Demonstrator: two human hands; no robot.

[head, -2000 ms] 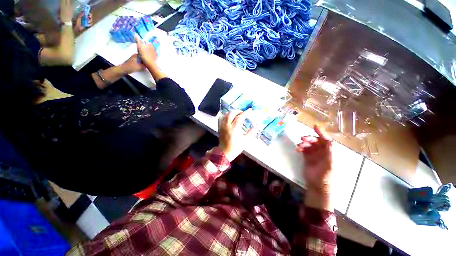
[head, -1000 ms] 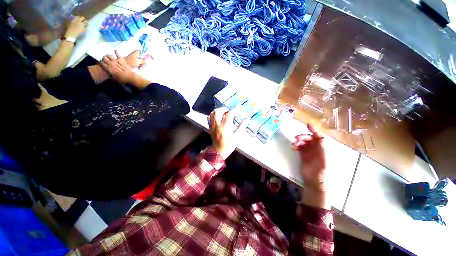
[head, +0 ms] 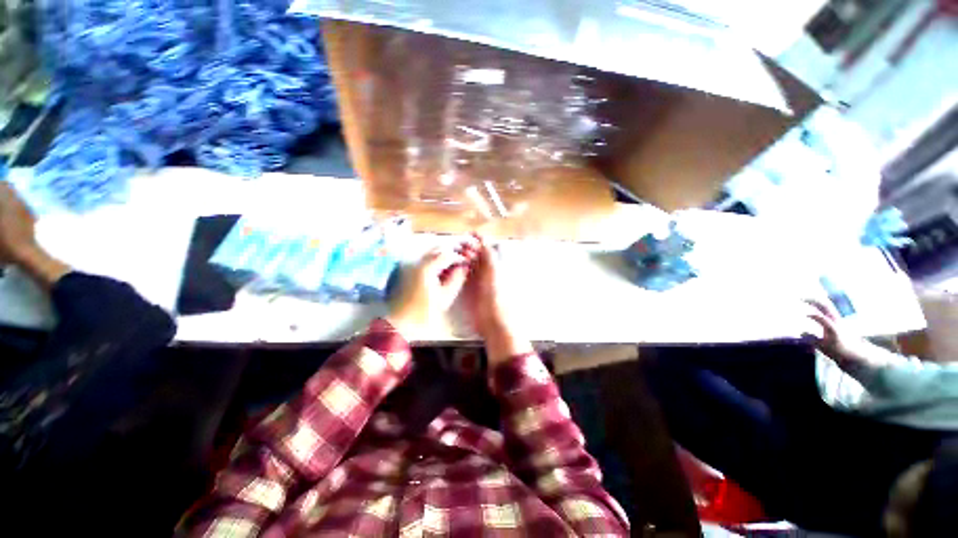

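My left hand (head: 429,287) and my right hand (head: 484,290) are together at the front edge of the carton, over the white table. Their fingertips meet. The image is blurred, and whether they hold something small cannot be told. A row of light-blue packs (head: 305,259) stands on the table just left of my left hand. The large cardboard carton (head: 362,158) opens toward me behind my hands, with loose clear plastic boxes (head: 486,198) inside. A dark teal-blue bundle clump (head: 662,259) lies right of my hands.
A blue-violet cord heap (head: 200,84) fills the upper left. The black phone (head: 206,268) lies left of the packs. A person's hand (head: 15,226) shows at the far left edge, and another person's hand (head: 837,334) at the right by a small blue piece. The white table (head: 557,309) runs across.
The view has turned right, so things have shifted left. My hands, apart before, are now together. My left hand has left the packs, which now show as a longer row.
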